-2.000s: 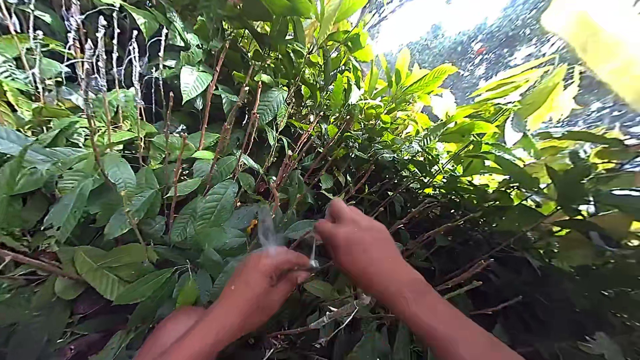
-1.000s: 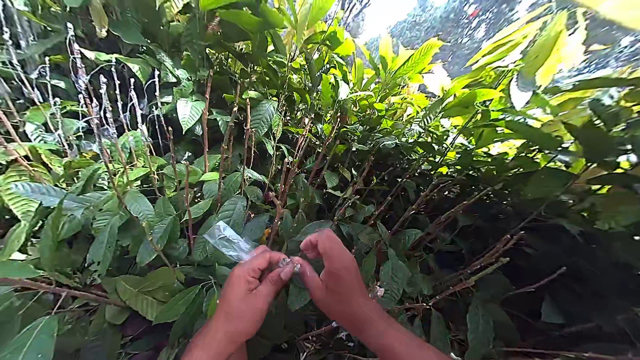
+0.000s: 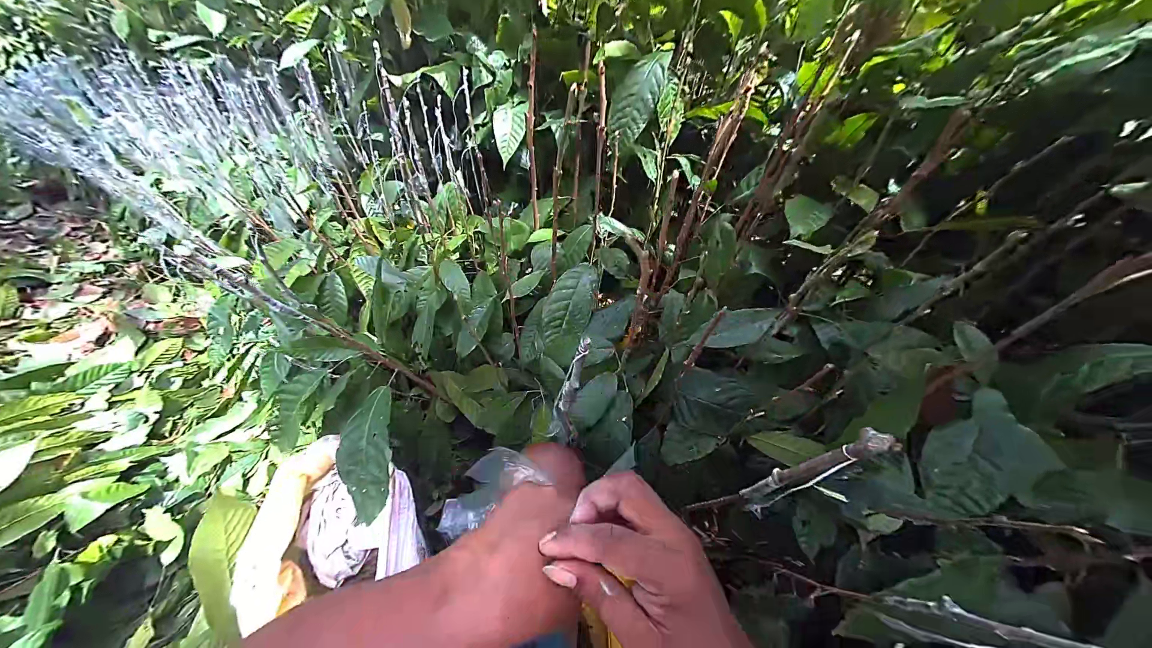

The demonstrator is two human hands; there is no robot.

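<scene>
My left hand (image 3: 526,531) is low in the middle, bent at the wrist, its fingers mostly hidden. Clear plastic film (image 3: 495,477) shows beside it; whether the hand holds it I cannot tell. My right hand (image 3: 634,562) touches or overlaps its right side with curled fingers, and something yellow (image 3: 614,621) shows below them. Just above the hands stands a thin stem wrapped in clear film (image 3: 571,387). To the right, a cut branch (image 3: 810,468) ends in a wrapped, pale tip.
A yellow bag (image 3: 270,549) with whitish cloth or plastic (image 3: 346,531) lies at lower left. Upright cut stems (image 3: 648,279) rise among broad green leaves. Many pale, film-wrapped stems (image 3: 225,135) stand at upper left. Leaf litter (image 3: 81,333) covers the ground at far left.
My hands have moved down from among the stems, where their fingertips met with clear plastic at the left hand. The view has tilted down and left, bringing the yellow bag into sight.
</scene>
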